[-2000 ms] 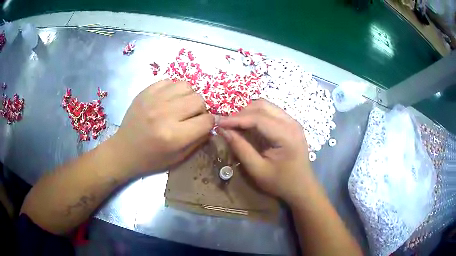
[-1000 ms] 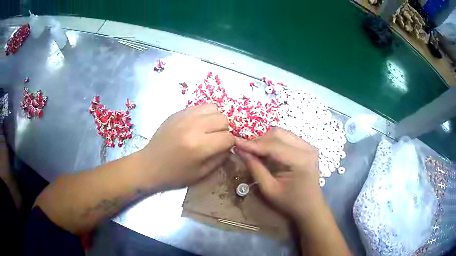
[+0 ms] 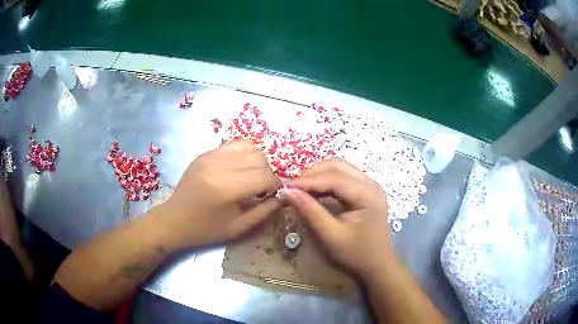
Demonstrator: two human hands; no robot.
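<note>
My left hand (image 3: 225, 190) and my right hand (image 3: 345, 212) meet fingertip to fingertip above the far part of the brown cardboard pad (image 3: 247, 262). Both pinch a small whitish piece (image 3: 282, 192) between them; its exact shape is mostly hidden by the fingers. A small round white-rimmed cap (image 3: 292, 240) stands on the pad below the hands. A loose pile of red-and-white parts (image 3: 288, 152) lies just behind the hands, and a pile of white rings (image 3: 380, 158) lies right of it.
Smaller red-and-white heaps (image 3: 134, 171) lie at left. A large clear bag of white rings (image 3: 500, 247) stands at right, with rows of small pieces beyond it. A translucent cup (image 3: 440, 152) is at the far edge. Thin sticks (image 3: 291, 285) lie on the pad's near edge. A green surface (image 3: 304, 44) lies beyond the bench.
The camera view has shifted. The hands stay together over the pad with fingertips meeting; the left fingers look slightly more spread, and a whitish piece shows more clearly between the fingertips.
</note>
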